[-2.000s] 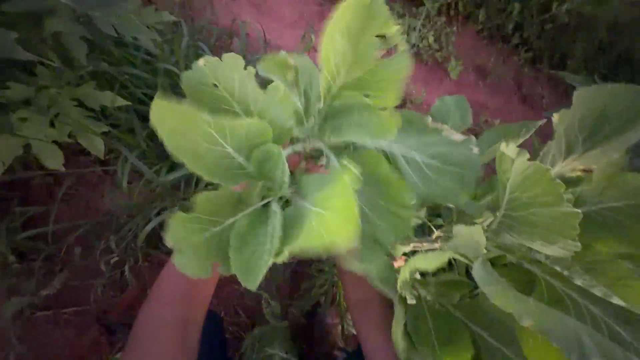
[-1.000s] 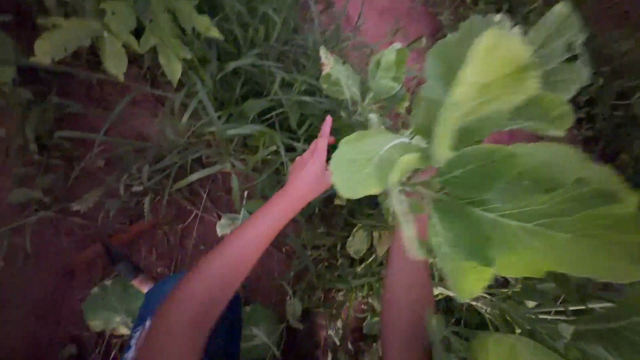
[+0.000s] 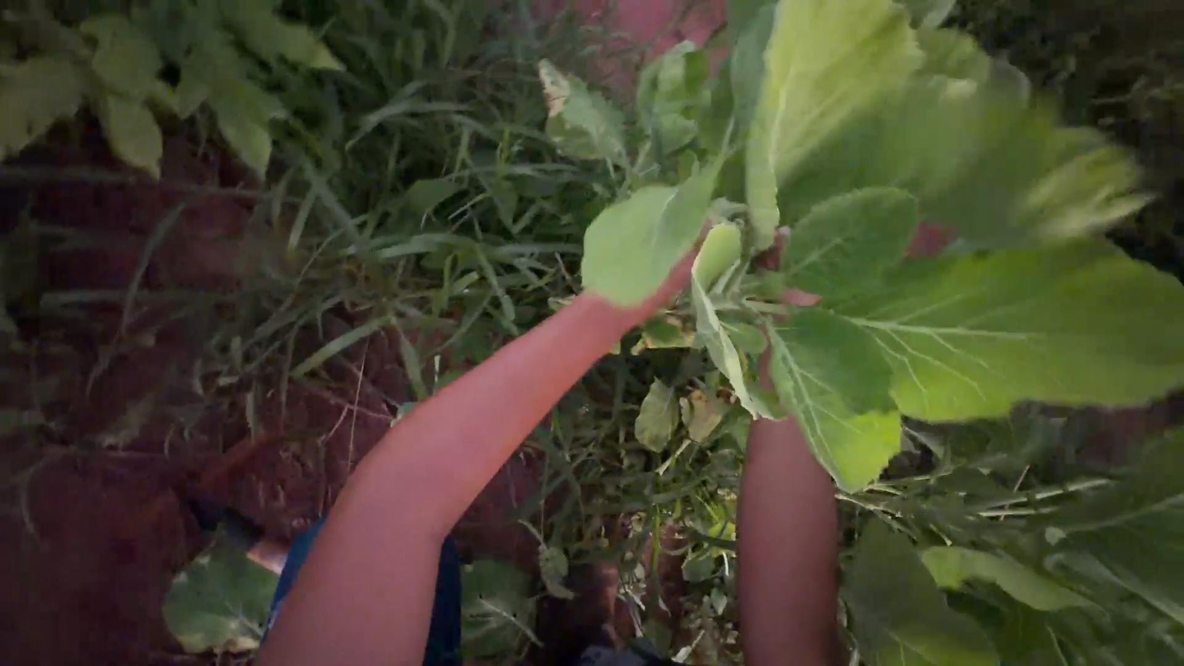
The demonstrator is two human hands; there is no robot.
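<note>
A broad-leaved green plant [image 3: 980,324] spreads over the upper right of the head view, its pale stems meeting near the centre. My left hand [image 3: 689,268] reaches in among these stems from the left, partly covered by a rounded leaf, so its fingers are hard to make out. Of my right hand [image 3: 797,294], only small patches of skin show between the leaves; its forearm comes up from below. Whether either hand is closed on the stems cannot be told.
Long grass [image 3: 444,213] covers the ground left of the plant. Lobed leaves [image 3: 129,92] hang at the upper left. Reddish soil [image 3: 102,518] lies at the lower left. More large leaves [image 3: 999,573] and stalks lie at the lower right.
My left hand was apart from the plant with its fingers raised a second ago; it has moved right, in among the stems. The view had swung left before that.
</note>
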